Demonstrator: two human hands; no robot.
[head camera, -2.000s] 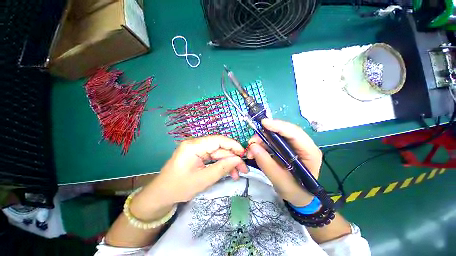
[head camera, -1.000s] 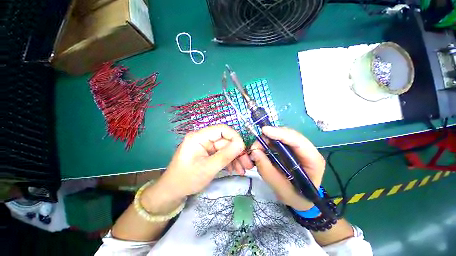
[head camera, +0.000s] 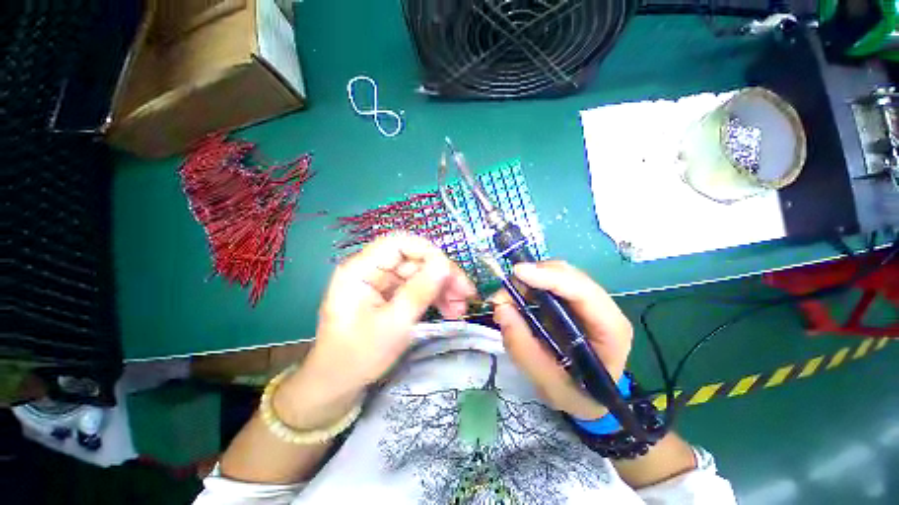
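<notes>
My right hand (head camera: 570, 335) is closed around the black soldering iron (head camera: 554, 314), whose metal tip points up and away over the PCB panel (head camera: 508, 202). A thin second prong runs beside the tip. My left hand (head camera: 389, 306) is at the panel's near edge. A short red lead wire (head camera: 481, 302) spans the small gap between the fingertips of both hands; its ends are hidden in the fingers. Rows of red wires (head camera: 389, 219) stick out leftward from the panel. A loose pile of red lead wires (head camera: 243, 212) lies to the left.
A cardboard box (head camera: 202, 84) stands upper left, beside black racks (head camera: 54, 227). A white cord loop (head camera: 375, 107) lies near the black fan (head camera: 522, 44). At right, a pot (head camera: 725, 158) with silvery bits stands on a white sheet (head camera: 631, 187). The iron's cable hangs at the right.
My left hand has moved slightly left, away from my right fingertips, and more of the wire between them shows. The right hand still holds the iron, nearly unmoved.
</notes>
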